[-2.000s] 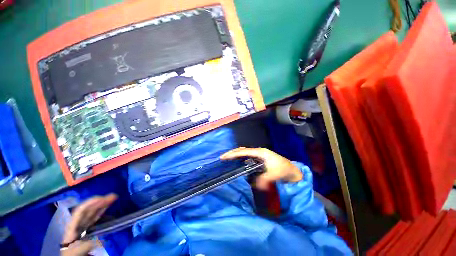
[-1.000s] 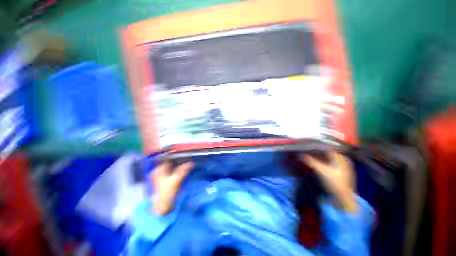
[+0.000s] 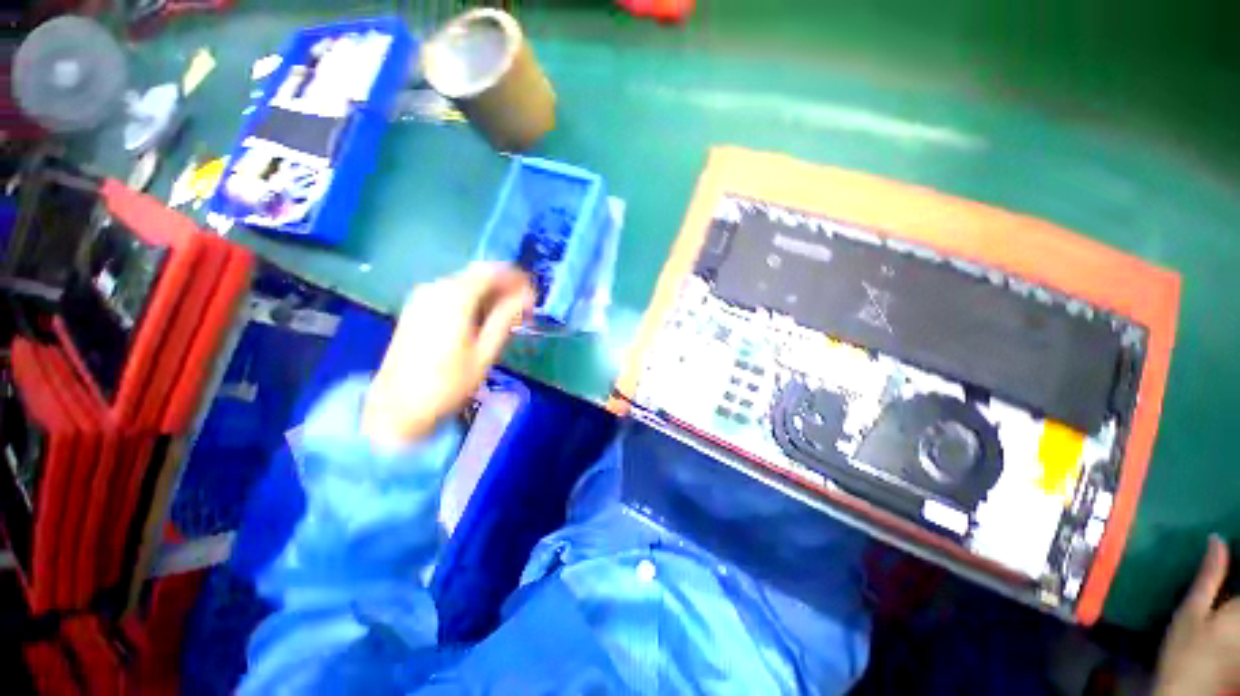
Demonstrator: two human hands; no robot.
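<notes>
The open laptop base [image 3: 891, 394] lies in an orange-red foam tray [image 3: 1149, 354] on the bench, its black battery [image 3: 938, 313] on the far side and its fan [image 3: 949, 449] nearer me. A thin dark, light-edged strip or panel [image 3: 830, 496] runs along the near edge. My left hand [image 3: 449, 347] is blurred, its fingertips at the near side of the small blue bin [image 3: 551, 224] holding black bits. Whether it pinches anything is hidden. My right hand [image 3: 1199, 639] is at the lower right, cut off by the picture's edge; its grip cannot be seen.
A brown cardboard-like roll [image 3: 514, 102] stands behind the small bin. A shallow blue tray [image 3: 326, 129] with white and dark parts lies left of it. Foam trays [image 3: 170, 320] stand at the far left. A blue tote [image 3: 524, 503] is below the bench edge. A clear round object [image 3: 68, 71] lies upper left.
The view has swung left, so the laptop appears further right. Both hands have left the long dark strip or panel: the left went to the small bin, the right out to the right.
</notes>
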